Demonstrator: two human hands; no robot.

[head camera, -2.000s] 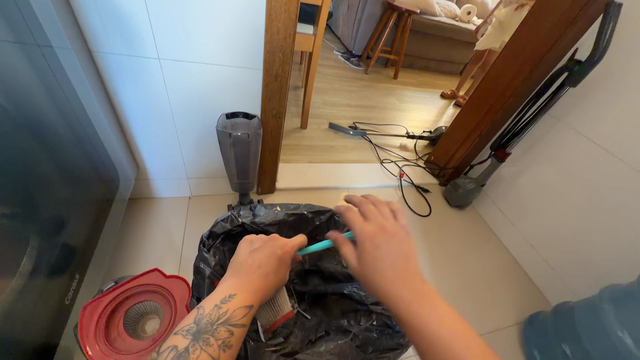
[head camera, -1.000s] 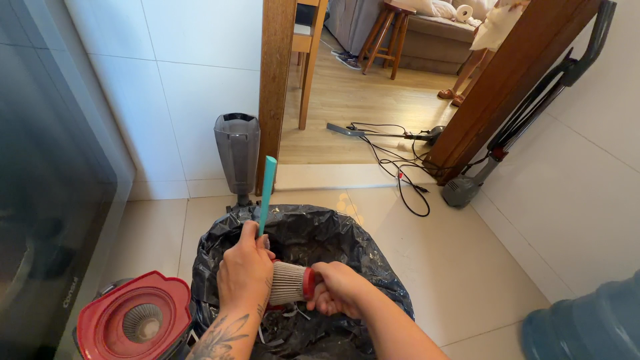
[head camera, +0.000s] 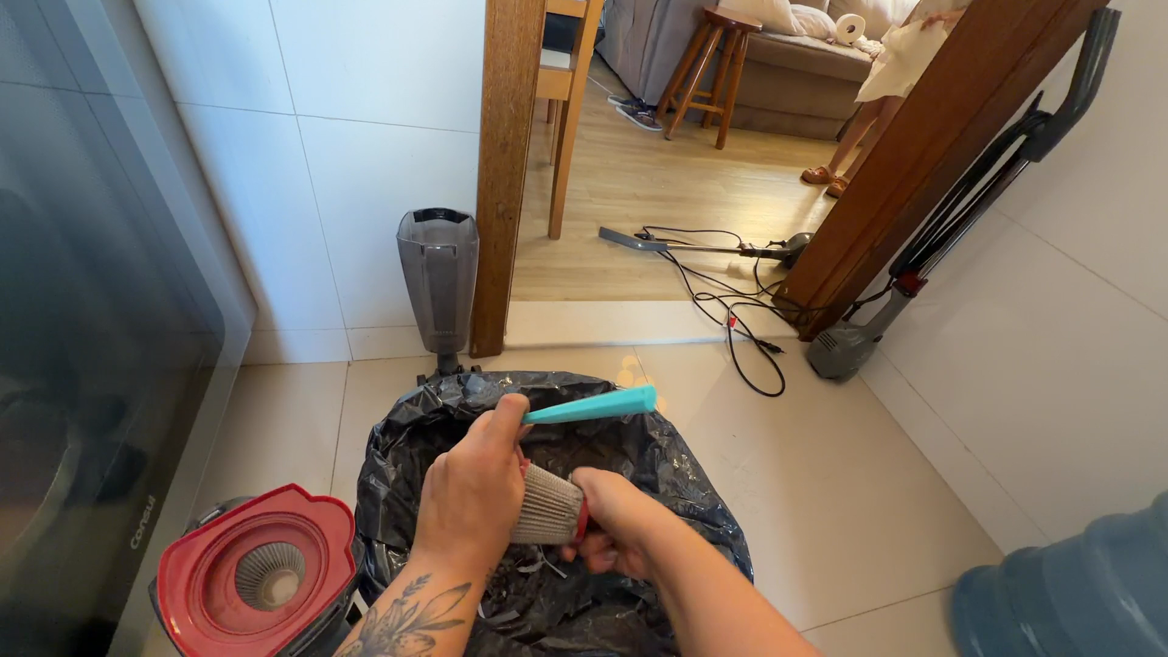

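Note:
My left hand point(head camera: 474, 484) grips a turquoise plastic handle point(head camera: 593, 406), which points right; whatever is at its lower end is hidden by the hand. A dusty pleated vacuum filter point(head camera: 547, 506) with red rims lies between my hands, and my right hand point(head camera: 607, 525) holds its right end. Both hands are over an open bin lined with a black plastic bag point(head camera: 703, 511), with dust and scraps inside. Left of the bin stands a red and grey vacuum part point(head camera: 315, 584) with another pleated cone at its middle.
A grey translucent dust container point(head camera: 438, 283) stands behind the bin by the door frame. Black cords point(head camera: 703, 292) trail over the doorway step. An upright vacuum point(head camera: 853, 347) leans at right, near a blue water jug point(head camera: 1068, 584). A person point(head camera: 867, 128) stands in the far room.
Two seconds ago both hands were at the turquoise handle; now my right hand holds the filter. Since one second ago, the handle has tilted from upright to pointing right.

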